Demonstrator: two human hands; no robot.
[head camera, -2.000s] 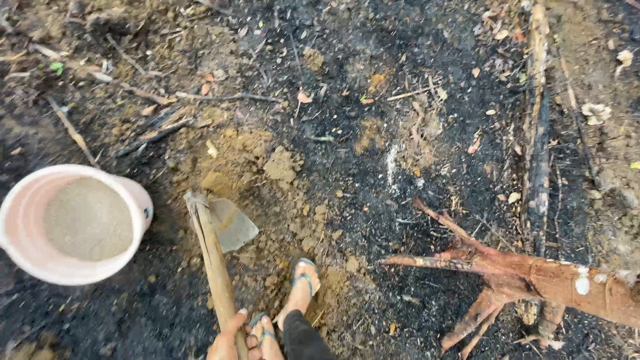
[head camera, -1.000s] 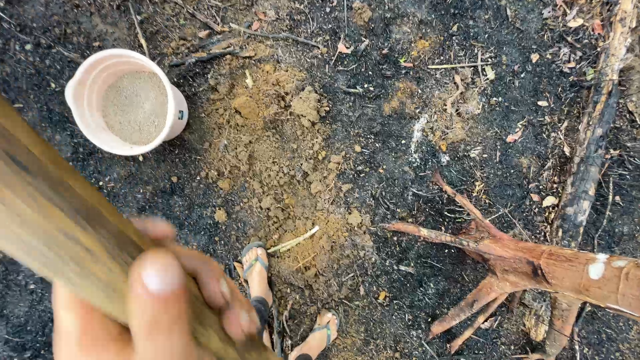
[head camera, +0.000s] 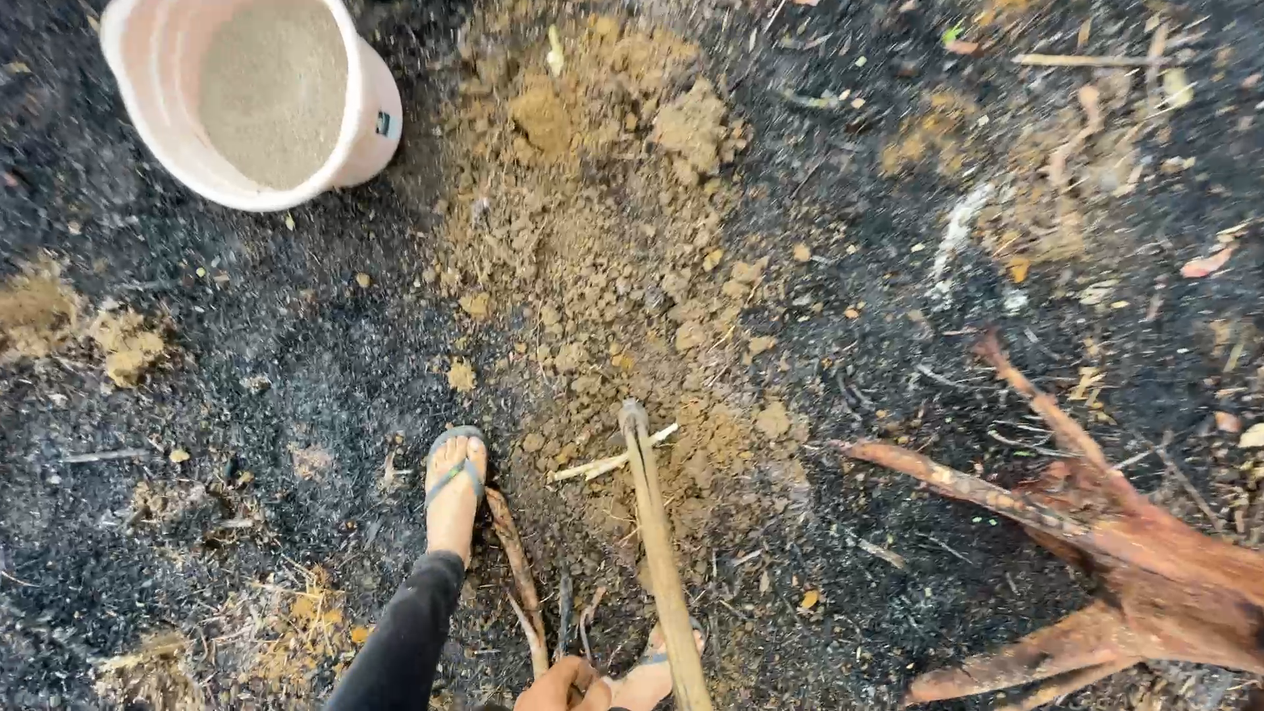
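A hoe with a wooden handle (head camera: 657, 553) runs up from the bottom edge, its head end (head camera: 632, 410) at the loose brown soil (head camera: 592, 286). The blade does not show. A hand, seemingly my left hand (head camera: 565, 685), is at the bottom edge, just left of the handle. Its fingers look curled; a gap shows between it and the handle, and the rest of it is cut off. My right hand is out of view. A pale thin stick (head camera: 597, 468) lies beside the hoe's head end.
A pinkish-white bucket (head camera: 373, 123) of grey granular material stands upper left. A reddish stump with spreading roots (head camera: 1136, 553) lies at right. My sandalled feet (head camera: 454, 489) flank a brown stick (head camera: 515, 553). Blackened ground (head camera: 296, 395) surrounds the brown soil.
The hoe's handle, raised close to the camera a second ago with a hand around it, is now lower, its head end down at the soil. The view has moved closer to the ground.
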